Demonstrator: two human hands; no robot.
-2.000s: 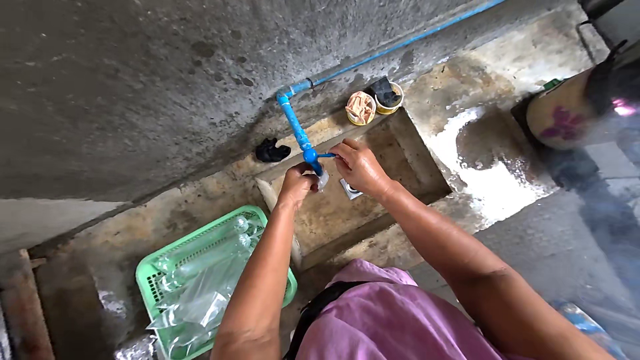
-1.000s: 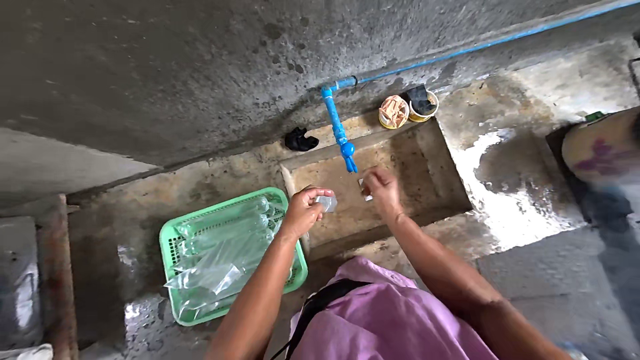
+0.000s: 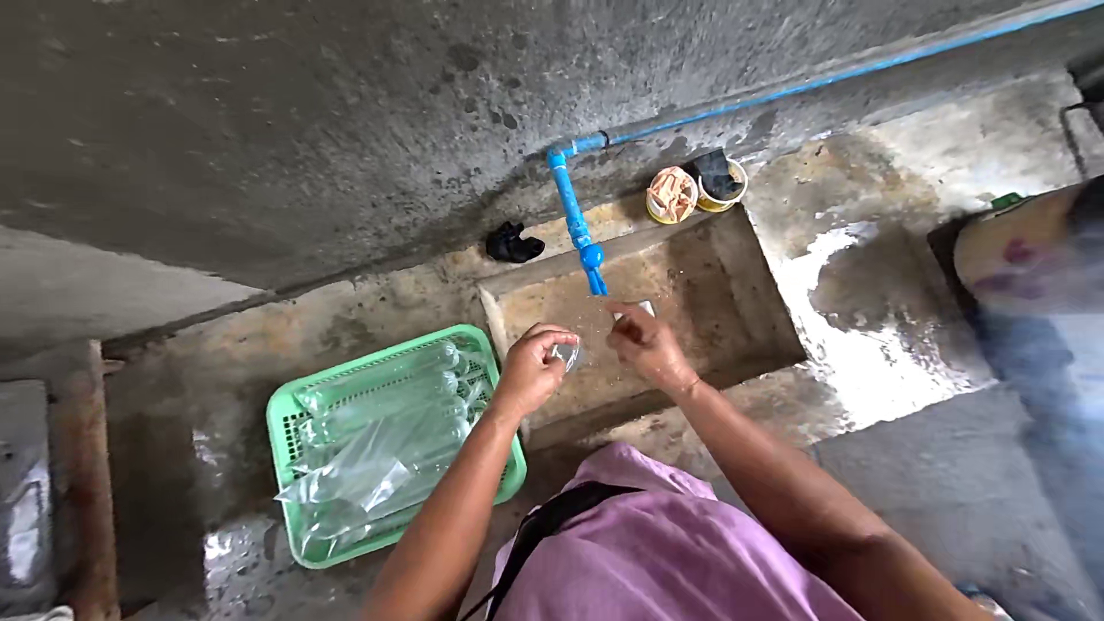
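Note:
Over the left part of a concrete basin (image 3: 690, 302), my left hand (image 3: 533, 366) grips a small clear plastic item (image 3: 567, 354), perhaps a cup or bottle end. My right hand (image 3: 647, 345) hovers just right of it, fingers curled and slightly blurred; nothing can be made out in them. A small white item (image 3: 636, 310) lies behind those fingers, and whether they touch it cannot be told. The blue tap (image 3: 592, 256) points down over the basin, beyond both hands. To the left, a green plastic basket (image 3: 280, 448) holds clear plastic bottles or bags (image 3: 388, 431).
A black crumpled item (image 3: 514, 243) rests on the ledge left of the tap. Two small tubs, one with peach-coloured cloth (image 3: 672, 194) and one with black material (image 3: 718, 177), stand at the basin's back edge. A large floral container (image 3: 1018, 250) is at right.
Two seconds ago both hands were at the tap, the right one by its handle. Both have since come away from it, towards me, and are apart from each other.

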